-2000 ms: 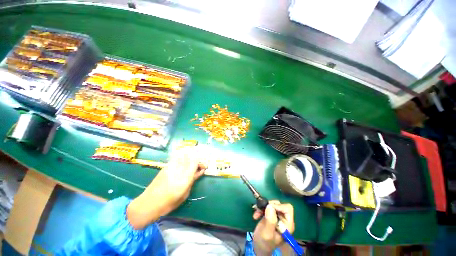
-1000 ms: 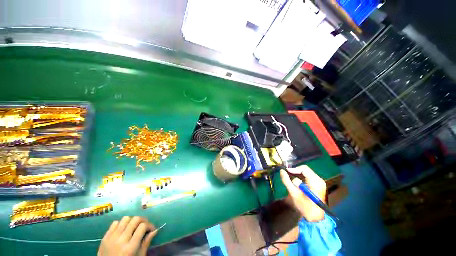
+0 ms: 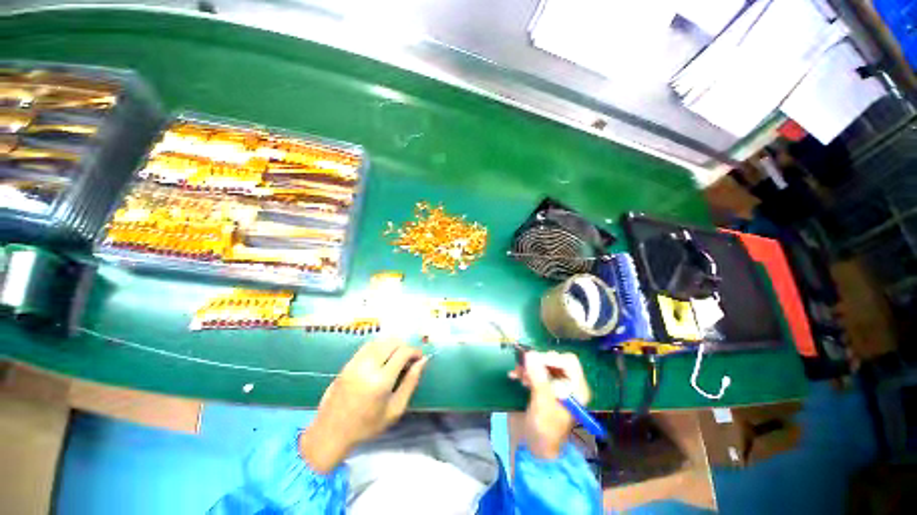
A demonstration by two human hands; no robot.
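Note:
My right hand [image 3: 551,394] holds the soldering iron [image 3: 581,414] by its blue handle, its tip pointing up-left over the mat near a flex piece. My left hand [image 3: 367,397] rests at the mat's front edge, with the end of the solder wire [image 3: 211,361] at its fingers. Just above my left hand, a bright glare washes out part of the work. Small flex pieces [image 3: 454,308] lie beyond the hands. A row of joined flex assemblies [image 3: 244,310] lies to the left. A heap of small orange flex pieces [image 3: 439,238] lies further back.
Clear trays of orange flexes [image 3: 357,216] stand at the left, beside the solder reel [image 3: 30,284]. At the right are the tape roll [image 3: 580,307], fume fan [image 3: 555,242], blue soldering station [image 3: 627,302], yellow sponge [image 3: 680,320] and a white cord [image 3: 701,374]. Cardboard boxes lie below the bench.
My right hand with the iron has moved from beside the sponge back to the work area. The camera view has swung left since one second ago. My left hand still holds the wire.

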